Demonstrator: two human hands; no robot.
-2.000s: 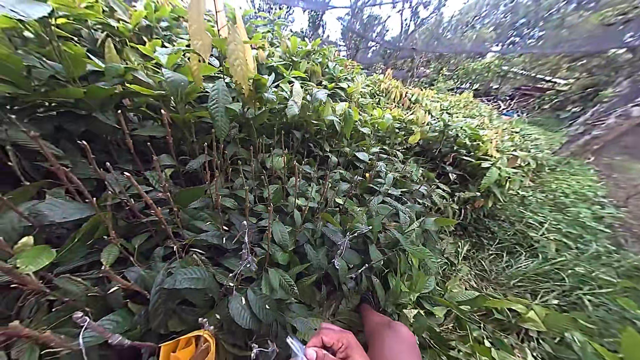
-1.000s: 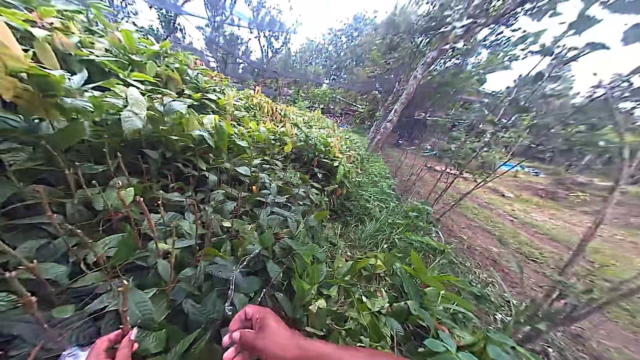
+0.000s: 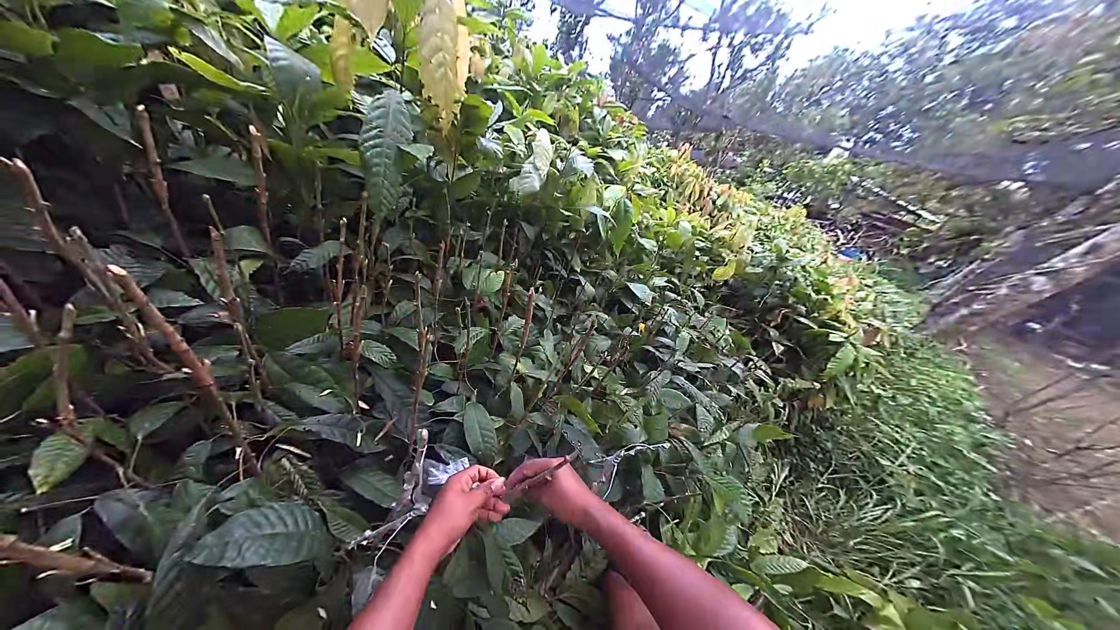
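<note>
Low among the leaves, my left hand (image 3: 468, 503) and my right hand (image 3: 551, 486) meet, fingertips almost touching. A thin dark stem (image 3: 544, 473) runs slanting at my right hand's fingers, and both hands seem to pinch it. Just behind my left hand lies a piece of clear plastic film (image 3: 444, 471). Wisps of clear plastic hang on a stub (image 3: 418, 464) to the left and on a twig (image 3: 626, 452) to the right. Cut brown stems (image 3: 188, 350) stand upright to the left of my hands. What lies between my fingertips is too small to tell.
Dense leafy seedlings (image 3: 479, 429) surround my hands. Yellowed leaves (image 3: 440, 57) hang near the top. Grass (image 3: 910, 464) borders the plants on the right, beside a bare dirt path (image 3: 1041, 420). A pale trunk (image 3: 1032, 284) leans at the far right.
One second ago my hands were apart; now they are together among the plants. The yellow container seen at the bottom two seconds ago is out of view. The view has swung back left.
</note>
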